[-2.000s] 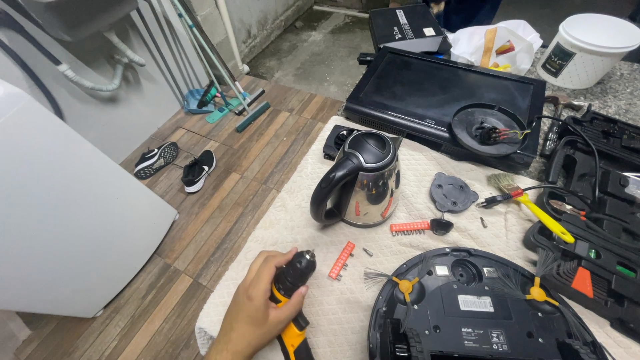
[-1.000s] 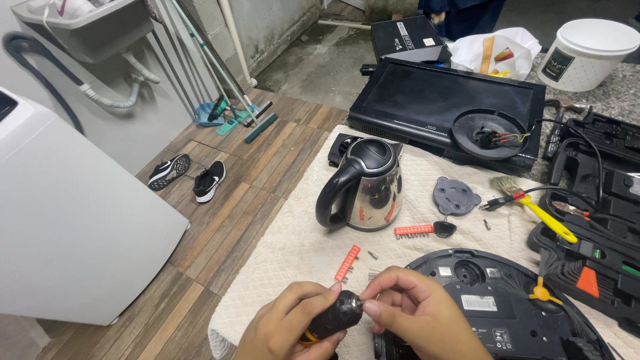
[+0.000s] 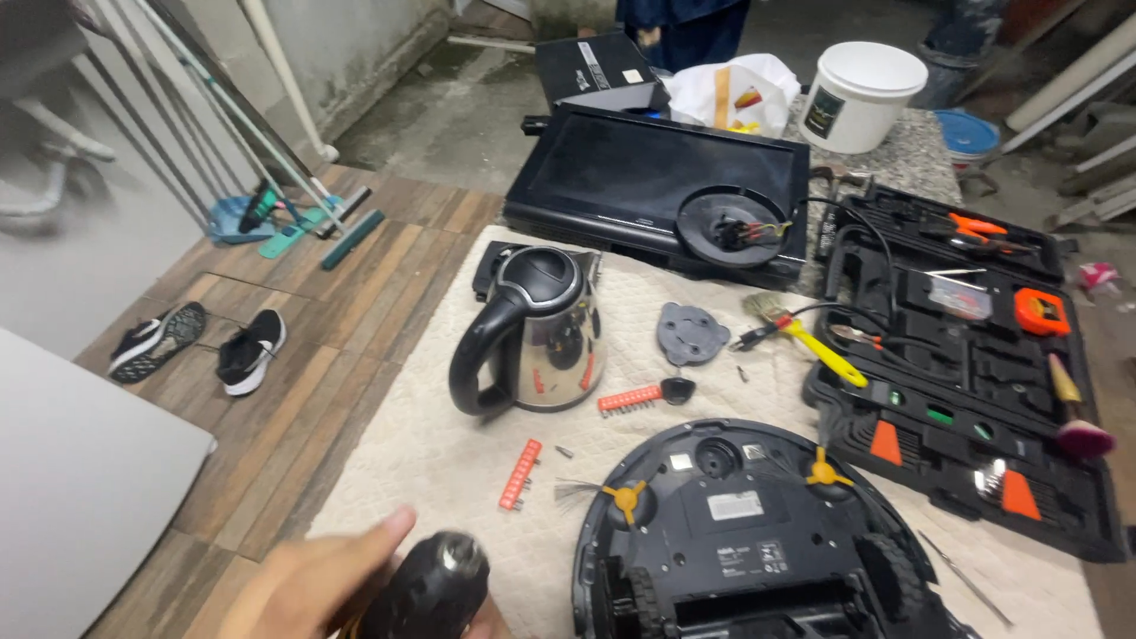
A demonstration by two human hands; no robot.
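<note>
At the bottom edge my left hand [image 3: 311, 568] lies along the left side of a black cordless screwdriver [image 3: 430, 586], its thumb or finger raised beside the chuck. Only a small part of my right hand [image 3: 488, 621] shows, just right of the tool's body; its grip is hidden. Ahead on the quilted cloth is an orange bit holder [image 3: 521, 475] with a loose bit [image 3: 564, 452] beside it. Another orange bit holder [image 3: 630, 399] lies by the kettle. To the right rests an upturned robot vacuum [image 3: 737, 532] with yellow side-brush hubs.
A steel electric kettle [image 3: 555, 355] stands behind the bit holders. Further back are a flat black monitor [image 3: 657, 169], a round kettle base and a white bucket [image 3: 861, 98]. An open toolbox [image 3: 958, 355] lies right, near a yellow-handled brush [image 3: 825, 352]. A person stands at the back.
My right hand has dropped from the screwdriver's tip to the bottom edge, mostly out of view. The screwdriver has moved down in the picture.
</note>
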